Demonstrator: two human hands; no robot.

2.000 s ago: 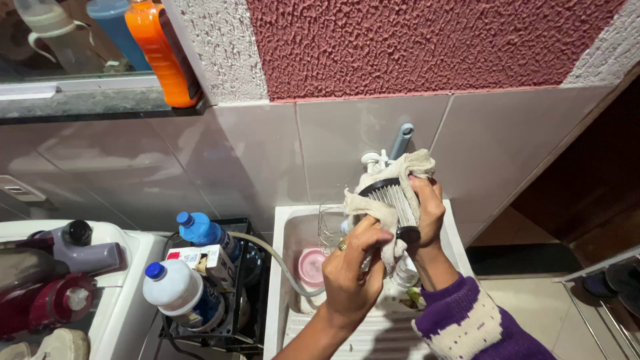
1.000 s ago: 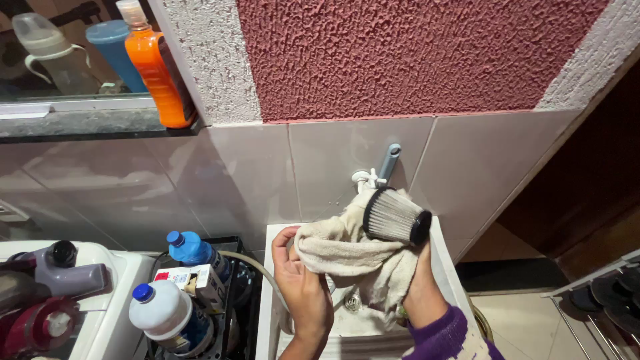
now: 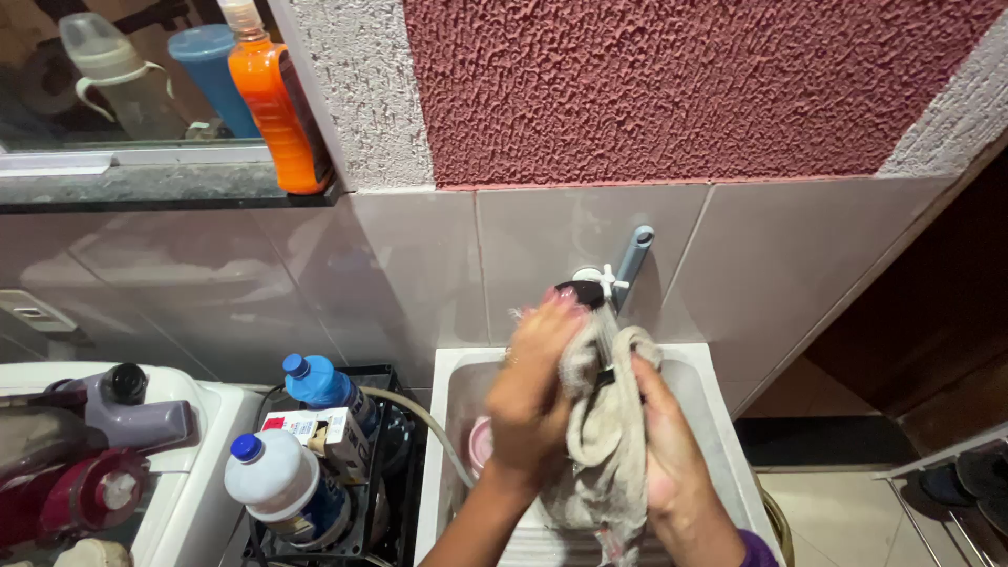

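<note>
Over the white laundry sink [image 3: 720, 441], a pleated filter with black ends [image 3: 605, 335] is partly wrapped in a damp-looking beige cloth [image 3: 610, 461]. My left hand [image 3: 531, 378], slightly blurred, lies against the filter's upper black end, its fingers on the left side. My right hand [image 3: 665, 449] grips the cloth from the right, beside the filter's lower end. The rest of the cloth hangs down between my hands. Just behind the filter, a white tap handle [image 3: 606, 279] shows on the tiled wall. My hands and the cloth hide part of the sink.
A pink round container [image 3: 481, 445] sits in the sink. To the left, a black crate [image 3: 366, 512] holds a blue bottle [image 3: 327, 382], a white blue-capped bottle [image 3: 276, 480] and a carton [image 3: 319, 433]. An orange bottle [image 3: 279, 114] stands on the window ledge. Shoes rest on a rack at lower right.
The filter's black end, which pointed down right one second ago, is now largely hidden in the cloth. My left hand has moved up from the cloth's left side onto the filter's upper end.
</note>
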